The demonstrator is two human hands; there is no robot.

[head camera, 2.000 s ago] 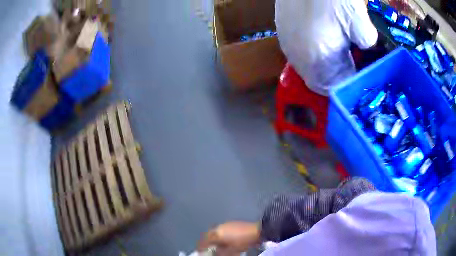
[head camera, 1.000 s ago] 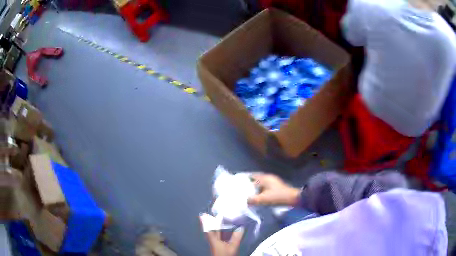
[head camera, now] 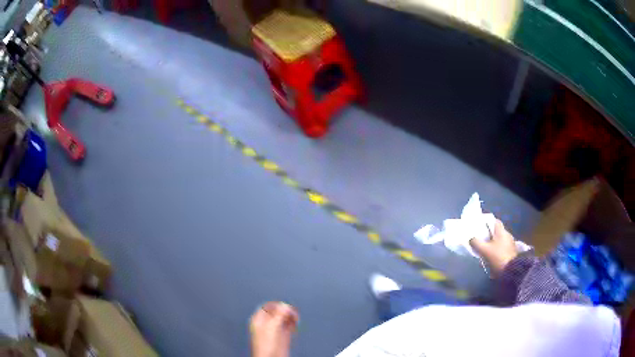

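Observation:
My right hand [head camera: 498,248], in a dark striped cuff, is shut on a thin crumpled white scrap [head camera: 463,233], which hangs out to its left above the floor. I cannot tell whether the scrap is paper or film. My left hand [head camera: 273,325] is at the bottom centre, apart from the scrap and somewhat blurred. Its fingers are curled in and no object shows in it.
A red stool with a yellowish top [head camera: 296,35] stands at upper centre. A red pallet truck [head camera: 59,104] and cartons [head camera: 63,261] are on the left. An open carton [head camera: 567,213] with blue pieces is at right. A green-topped line [head camera: 571,63] crosses upper right; marking tape runs diagonally.
The view has swung away from the seated worker; the carton of blue pieces now lies at the right edge. Both hands were at the white scrap; now only my right hand holds it, and they are apart.

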